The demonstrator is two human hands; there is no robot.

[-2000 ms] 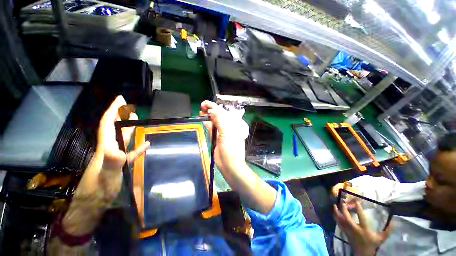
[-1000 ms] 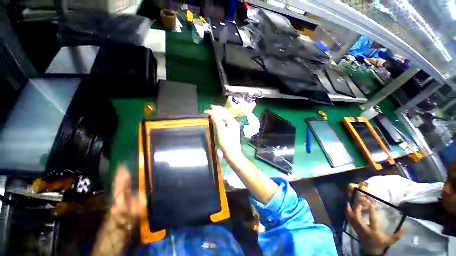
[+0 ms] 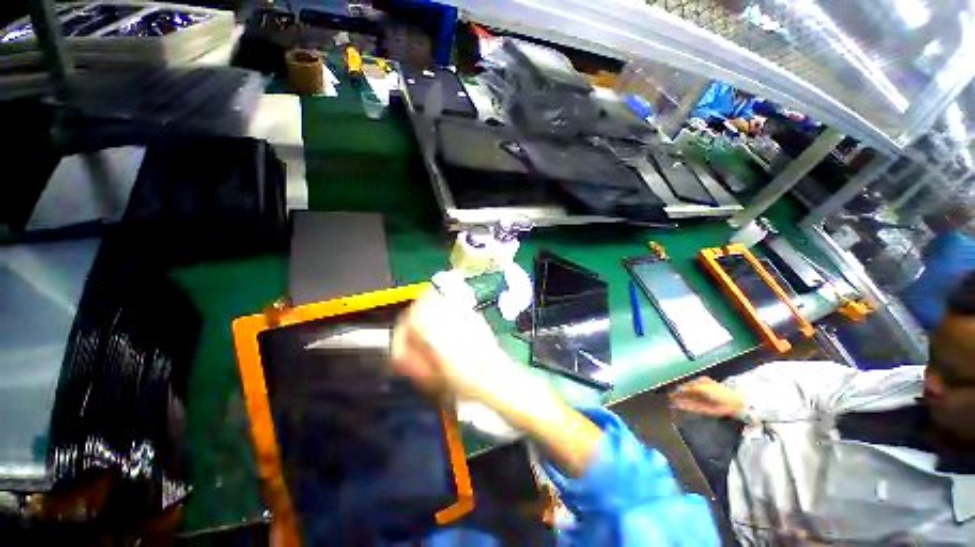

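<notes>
The orange jig (image 3: 254, 385) lies in front of me, slightly turned, its lower edge cut off by the picture. A dark glossy panel (image 3: 353, 438) lies inside it. My right hand (image 3: 428, 344) is blurred over the jig's upper right part, fingers curled; whether it holds anything cannot be told. It hides that corner of the panel. My left hand is not in view. White crumpled cloths (image 3: 515, 294) lie by a small whitish container (image 3: 483, 248) just beyond my right hand.
Stacked dark panels (image 3: 118, 363) stand at left. A dark grey rectangle (image 3: 340, 254) lies behind the jig. Right are a dark glossy assembly (image 3: 572, 321), a blue stick (image 3: 636, 310), a pale-faced screen (image 3: 679, 307) and another orange jig (image 3: 748, 299). A metal-edged tray (image 3: 556, 217) is behind; a neighbour sits right.
My left hand has gone out of view. My right hand has moved from the frame's upper right edge inward over the panel. The black-bordered sheet was lowered onto the jig; the jig now appears lower and turned.
</notes>
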